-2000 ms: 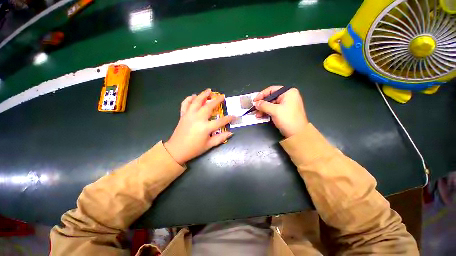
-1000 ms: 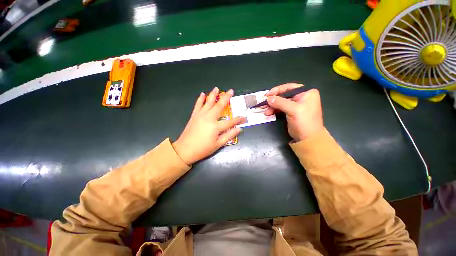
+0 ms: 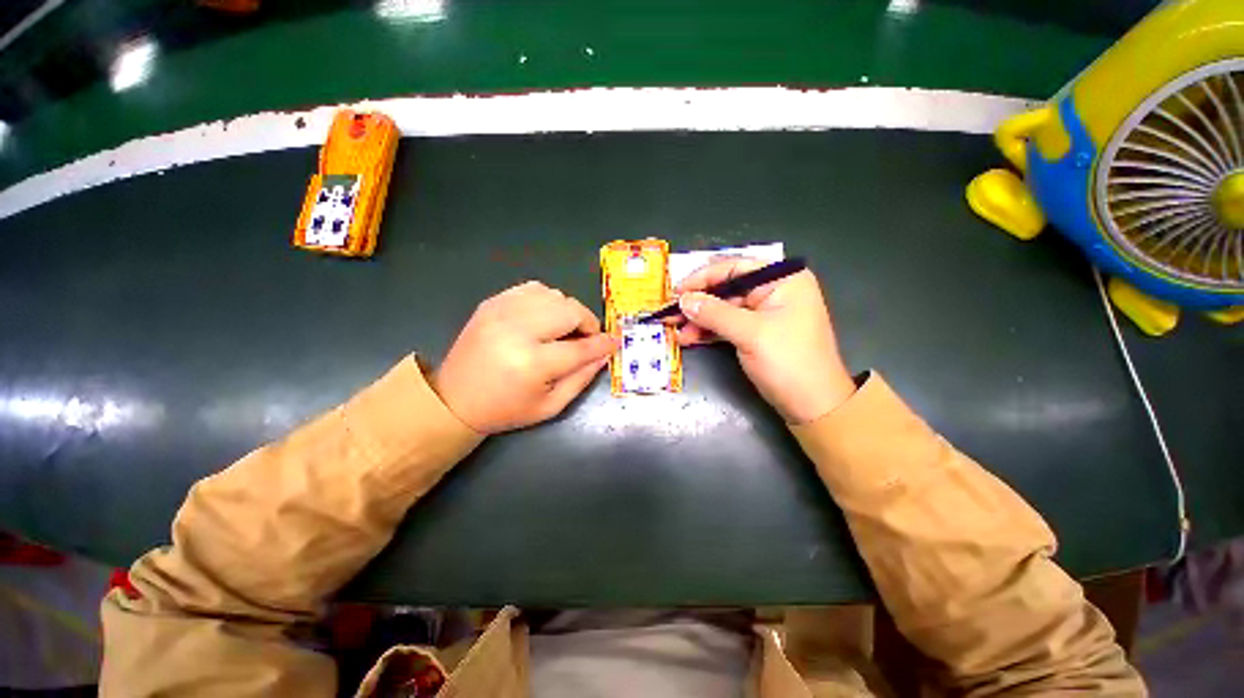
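Observation:
An orange unit point(image 3: 636, 280) with a white lower area and black marks lies upright in front of me on the dark green worktop. My left hand point(image 3: 525, 357) holds its left edge with the fingertips. My right hand point(image 3: 764, 334) holds black tweezers point(image 3: 744, 282) like a pen. Their tip is at the top of the white area. Whether the tip holds a small piece is too small to tell. A white sticker sheet point(image 3: 730, 254) lies just right of the unit, mostly hidden by my right hand.
A second orange unit point(image 3: 351, 184) lies at the back left, by the white edge strip point(image 3: 587, 109). The green belt point(image 3: 682, 48) is beyond it. A yellow and blue fan point(image 3: 1078, 164) stands at the right, and its white cord point(image 3: 1143, 396) runs to the front edge.
My left hand has moved off the unit's face to its left edge, uncovering it. The tweezers have moved left from the sheet onto the unit. The view has shifted.

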